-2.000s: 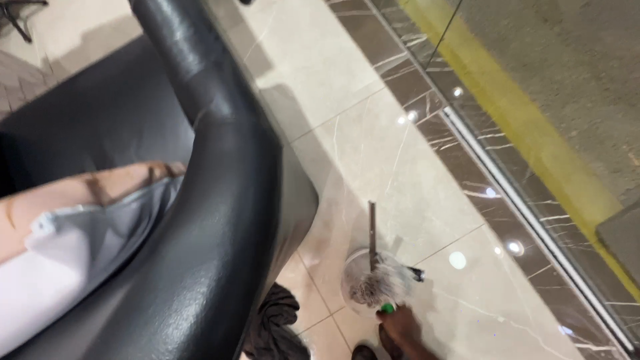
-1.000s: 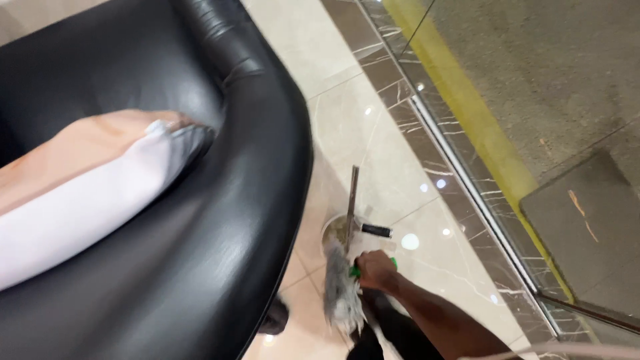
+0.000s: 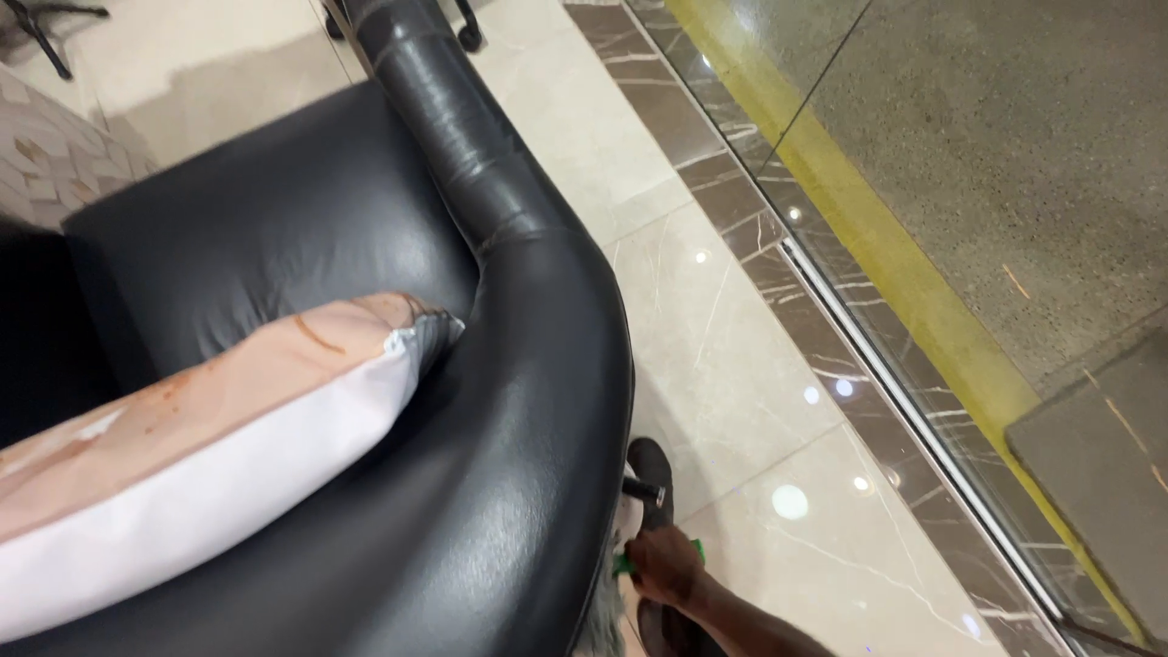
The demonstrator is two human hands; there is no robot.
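Observation:
My right hand (image 3: 668, 564), low in the head view, is closed around the green handle (image 3: 623, 564) of a cleaning tool; green shows on both sides of the fist. Below and left of the hand, the tool's grey shaggy head (image 3: 600, 620) is partly hidden behind the rounded side of a black leather sofa (image 3: 547, 392). Just above the hand, a black handle (image 3: 644, 490) sticks out from behind the sofa; what it belongs to is hidden. My left hand is out of view.
A white and peach cushion (image 3: 301, 429) lies on the sofa. My dark shoes (image 3: 650, 456) stand on glossy tiles (image 3: 748, 365) beside the sofa. Glass in a metal floor track (image 3: 912, 411) runs along the right, with a yellow strip (image 3: 912, 274) beyond. Chair casters show at the top.
The view has shifted. The shaggy head, earlier beside a round container holding a metal-barred tool, is now partly behind the sofa. The container and the bar are hidden now.

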